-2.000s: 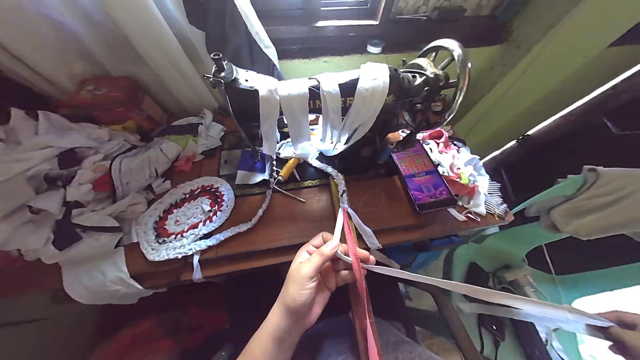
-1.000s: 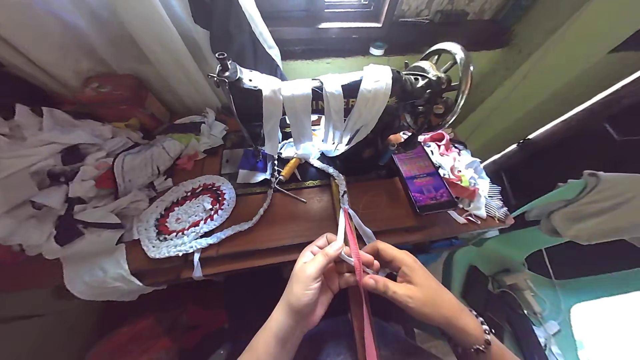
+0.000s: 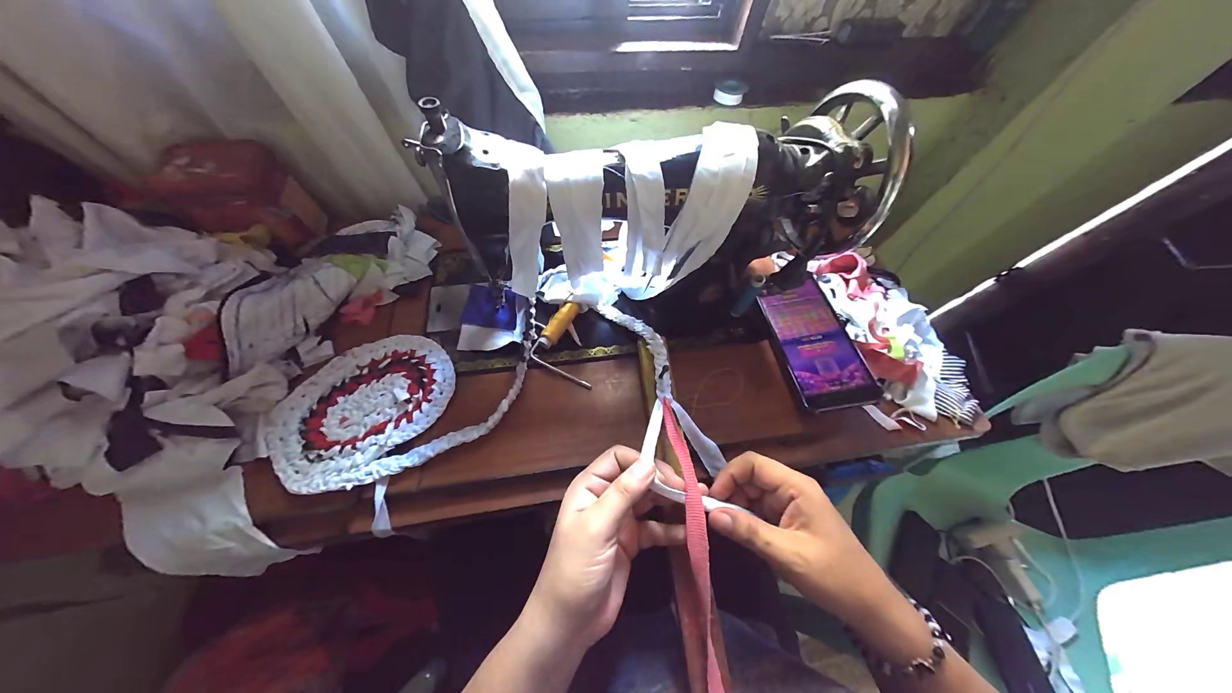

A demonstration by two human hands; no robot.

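Note:
My left hand (image 3: 606, 529) pinches a white fabric strip (image 3: 652, 433) below the lower end of a fabric braid (image 3: 647, 337). With thumb and forefinger, my right hand (image 3: 780, 520) grips the same white strip just right of a pink fabric strip (image 3: 695, 520). The pink strip hangs down between the hands and passes in front of the white one. Another pale strip (image 3: 701, 441) hangs from the braid behind the right hand. The braid runs up to a black sewing machine (image 3: 780, 188) with white strips (image 3: 576, 212) draped over its arm.
An oval braided rug (image 3: 361, 414) in white, red and black lies left on the wooden table (image 3: 577, 423), beside heaped fabric scraps (image 3: 173, 318). A yellow thread spool (image 3: 559, 325), a smartphone (image 3: 818, 346) and more scraps (image 3: 900, 337) sit near the machine. A green plastic chair (image 3: 885, 491) stands at right.
My right hand has come in from the far right, where it held the white strip stretched out, to beside my left hand. The left hand has stayed near the braid's end.

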